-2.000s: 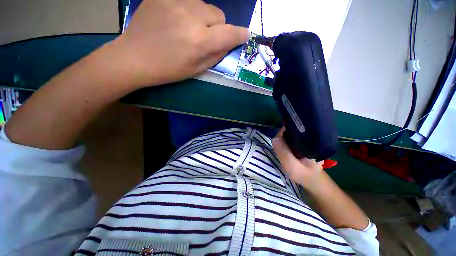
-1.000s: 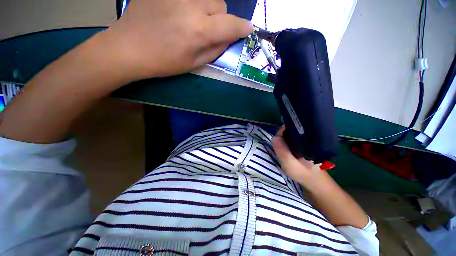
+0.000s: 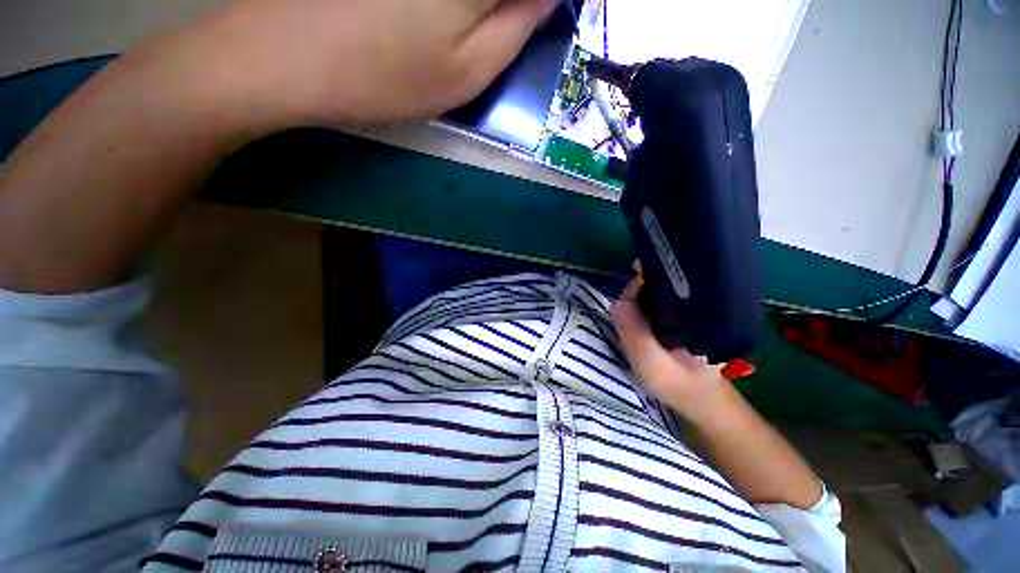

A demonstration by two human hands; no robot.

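My right hand (image 3: 660, 356) is closed around the black soldering gun (image 3: 699, 213), mostly hidden behind its body, at the bench's front edge. The gun's tip end points up-left over the green circuit board (image 3: 575, 159) at the lower edge of the screen unit. Thin dark and red lead wires (image 3: 610, 118) lie by the tip. My left hand (image 3: 436, 56) is over the dark glossy LCD panel (image 3: 517, 99), its fingertips near the top picture edge. A thin dark line shows by the fingertips; whether they pinch it is unclear. The white half (image 3: 693, 28) lies behind the gun.
A green bench edge (image 3: 447, 199) runs across in front of my body. A dark power cord with a white connector (image 3: 948, 143) lies on the pale board (image 3: 856, 168) at right. White sheets (image 3: 999, 302) are at the far right. A red item (image 3: 856, 356) shows below the bench.
My left hand has moved up and away from the gun's tip, uncovering more of the LCD panel. My right hand still holds the gun over the board; the view has shifted slightly.
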